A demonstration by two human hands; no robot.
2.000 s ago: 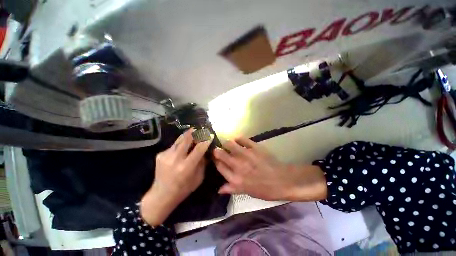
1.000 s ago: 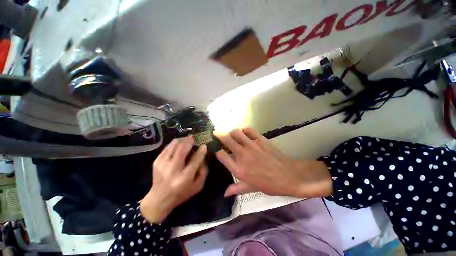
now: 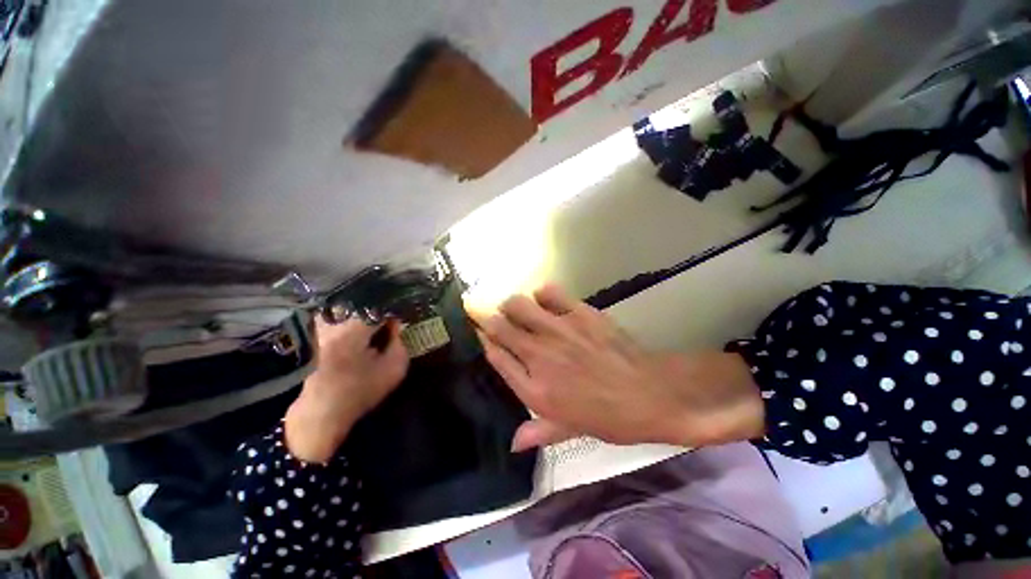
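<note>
Black cloth (image 3: 452,435) lies on the machine bed and hangs toward its near edge. The needle area (image 3: 390,292) is under the white machine head (image 3: 283,147), beside a bright lamp spot. A small pale ridged piece (image 3: 427,336) lies on the cloth in front of it. My left hand (image 3: 345,373) is at the left of the needle area with its fingers bent; what lies between the fingertips is unclear. My right hand (image 3: 599,368) rests flat, fingertips at the cloth's right edge. A dark strip (image 3: 667,271) runs right from beside my right hand.
Small black clustered parts (image 3: 718,147) and a tangled bundle of black strips (image 3: 882,164) lie on the bed at right. A ribbed knob (image 3: 85,379) is at left. A pinkish cloth or bag (image 3: 678,509) is below the table edge.
The view has shifted and come closer to the machine head. My left hand has moved left, off the ridged piece. My right hand remains beside the lamp spot.
</note>
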